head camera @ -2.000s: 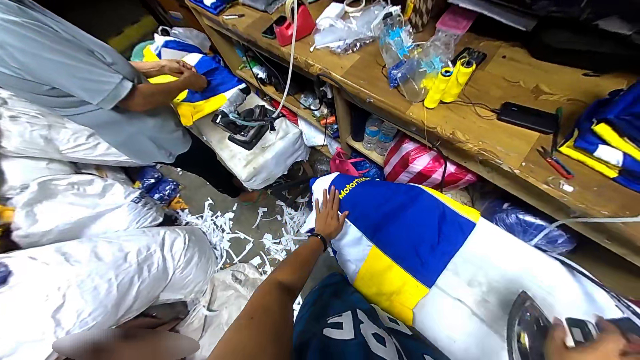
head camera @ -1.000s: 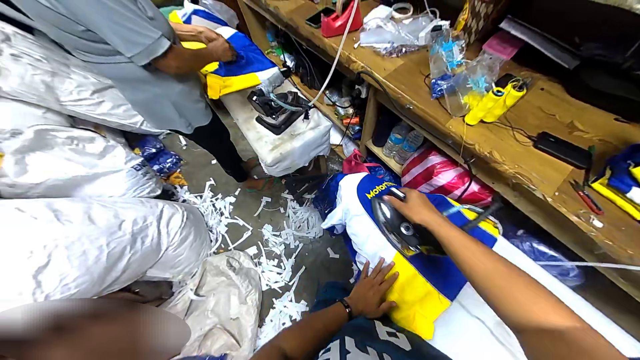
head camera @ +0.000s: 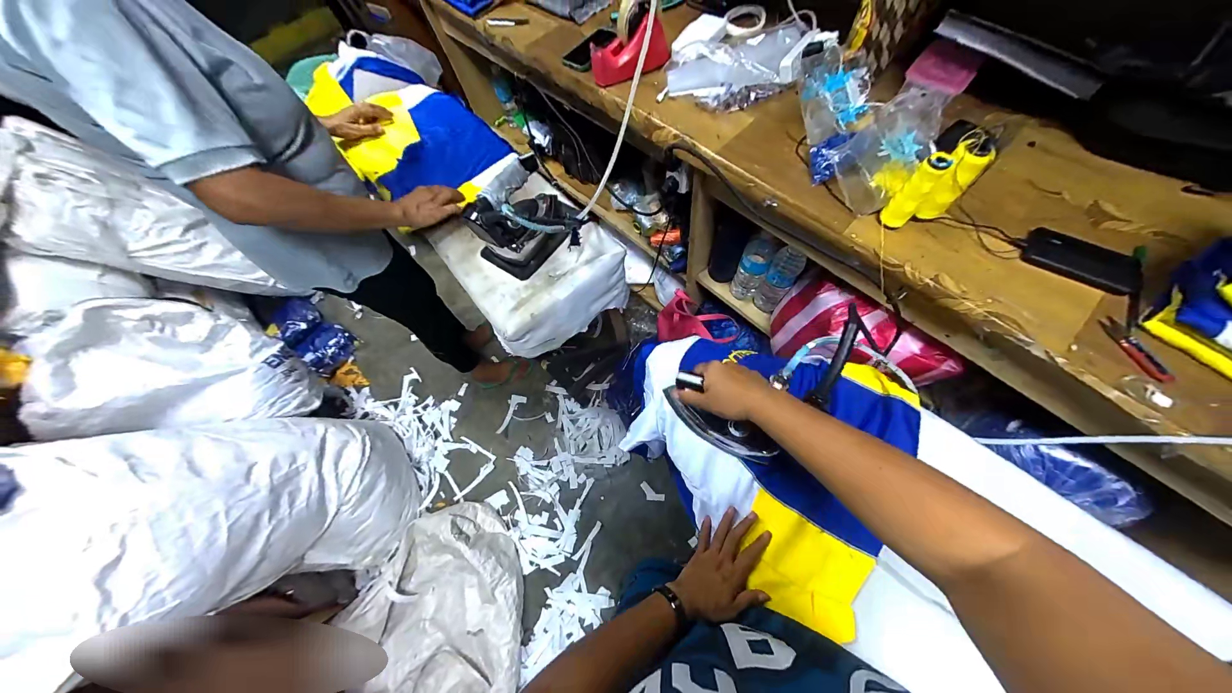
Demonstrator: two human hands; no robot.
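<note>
My right hand [head camera: 731, 390] is closed around the handle of a steam iron [head camera: 717, 428], whose soleplate rests on a blue, white and yellow garment [head camera: 818, 568]. The garment lies over the end of a long white padded ironing board [head camera: 1020, 500]. My left hand [head camera: 720, 568] lies palm down with spread fingers on the garment's white and yellow edge, nearer my body than the iron. A hose and cord rise from the back of the iron. Part of the garment's lettering is hidden by my right hand and the iron.
A co-worker [head camera: 289, 144] handles a similar garment [head camera: 443, 135] at a white padded board [head camera: 539, 298], where another iron [head camera: 520, 231] rests. White sacks [head camera: 192, 520] fill the left; paper strips litter the floor. A wooden workbench [head camera: 770, 173] holds yellow thread cones [head camera: 934, 183] and a red tape dispenser [head camera: 630, 53].
My right hand has moved the iron from the lower right onto the garment, then farther toward its far left end. My left hand has shifted from the garment's far end to its near edge.
</note>
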